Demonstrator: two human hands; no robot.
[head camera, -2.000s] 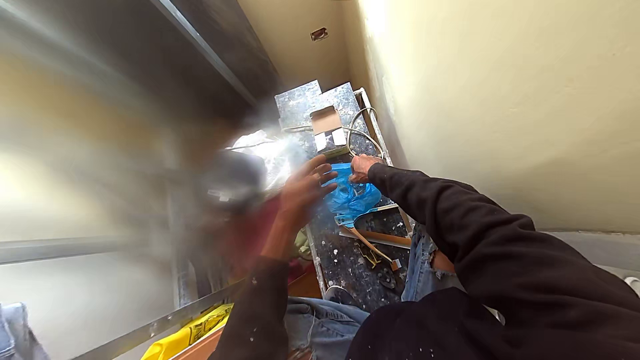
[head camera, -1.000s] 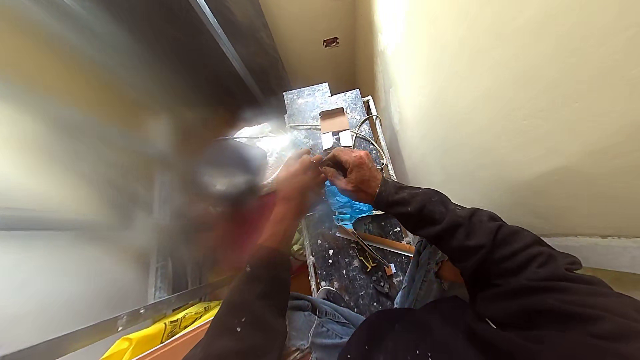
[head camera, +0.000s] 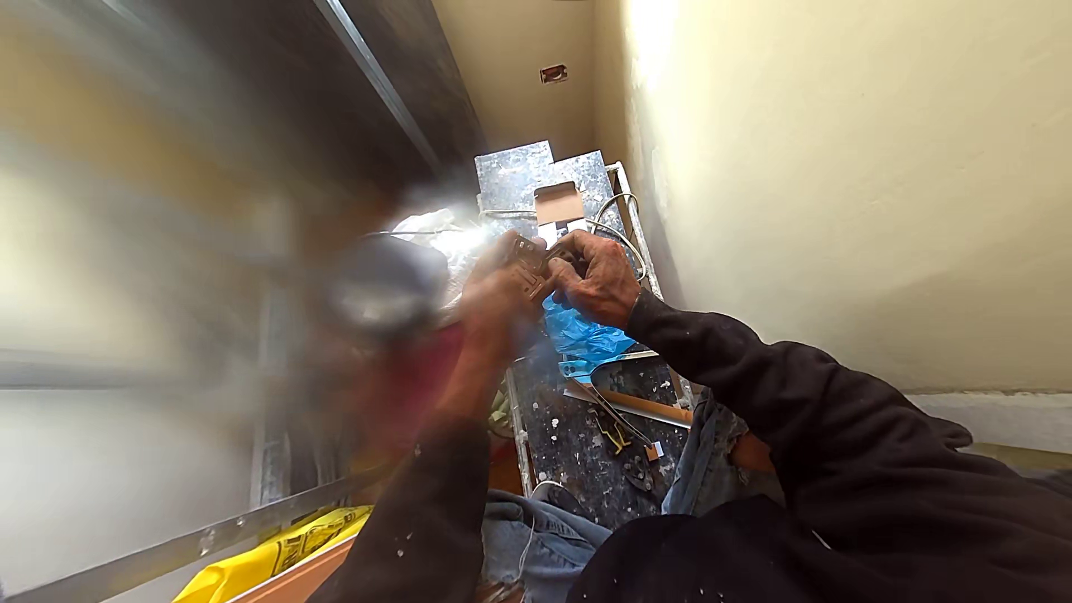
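My left hand (head camera: 498, 280) holds a small brown part (head camera: 531, 266), perhaps an electrical fitting; a smear on the left of the view blurs its outline. Against the part's right side, my right hand (head camera: 599, 276) has its thumb and fingers pinched around a small dark piece, mostly hidden by the fingers. Just beyond both hands stands an opened cardboard box (head camera: 559, 203) with its flap raised. Below the hands lies a crumpled blue plastic bag (head camera: 582, 331) on the paint-spattered platform (head camera: 561, 444).
A pale cable (head camera: 628, 243) loops by the platform's right rail. Nearer me lie a hacksaw-like frame (head camera: 624, 358), yellow-handled pliers (head camera: 618, 438) and a wooden strip (head camera: 645, 408). A plastered wall (head camera: 837, 184) rises at the right. A yellow bag (head camera: 276, 557) sits low at the left.
Two seconds ago my hands were apart, the right at the blue bag. They have since come together above it, and the brown part now shows between them.
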